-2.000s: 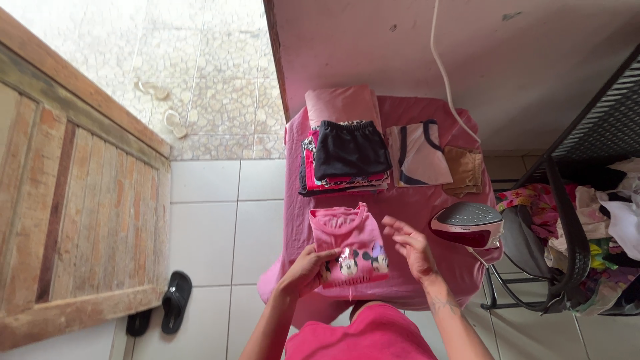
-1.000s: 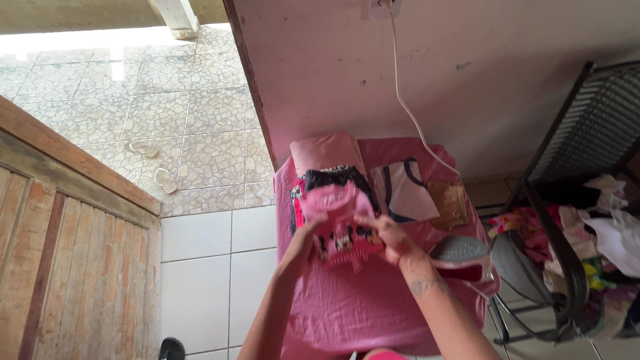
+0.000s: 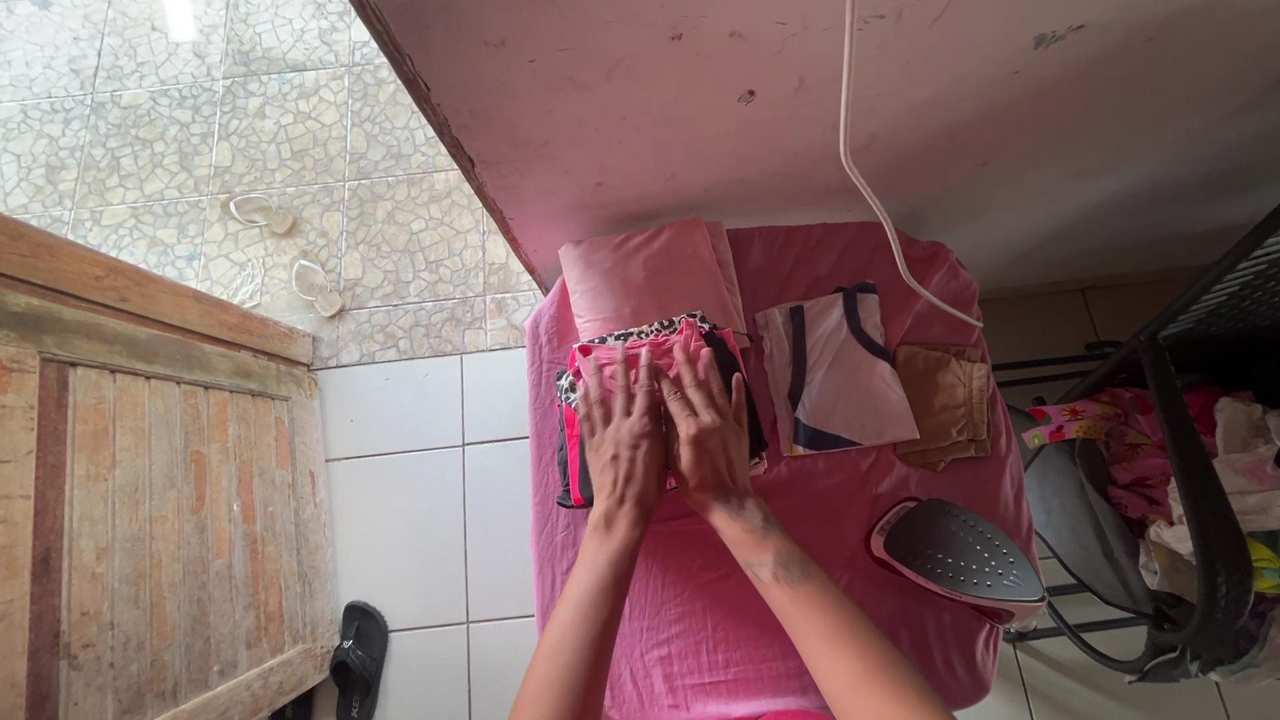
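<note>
My left hand (image 3: 625, 440) and my right hand (image 3: 708, 430) lie flat, side by side, on a folded pink shirt (image 3: 640, 355). The shirt tops a stack of folded clothes (image 3: 572, 450), with black, red and leopard-print edges showing. Both hands have their fingers spread and grip nothing; they cover most of the shirt. Behind the stack lies folded pink fabric (image 3: 645, 280). To its right are a folded white garment with navy trim (image 3: 840, 375) and folded brown shorts (image 3: 945, 400). A clothes iron (image 3: 960, 560) rests at the right, its perforated soleplate showing.
A pink cloth (image 3: 700, 620) covers the table. A white cord (image 3: 865, 180) hangs along the wall. At right, a black chair (image 3: 1190, 500) stands by piled clothes (image 3: 1230, 470). A wooden door (image 3: 180, 500), a black sandal (image 3: 358, 655) and light sandals (image 3: 316, 287) are at left.
The pink shirt, at the table's near side two seconds ago, has moved onto the stack, over the dark shorts. My hands have let go of it and now lie flat on top.
</note>
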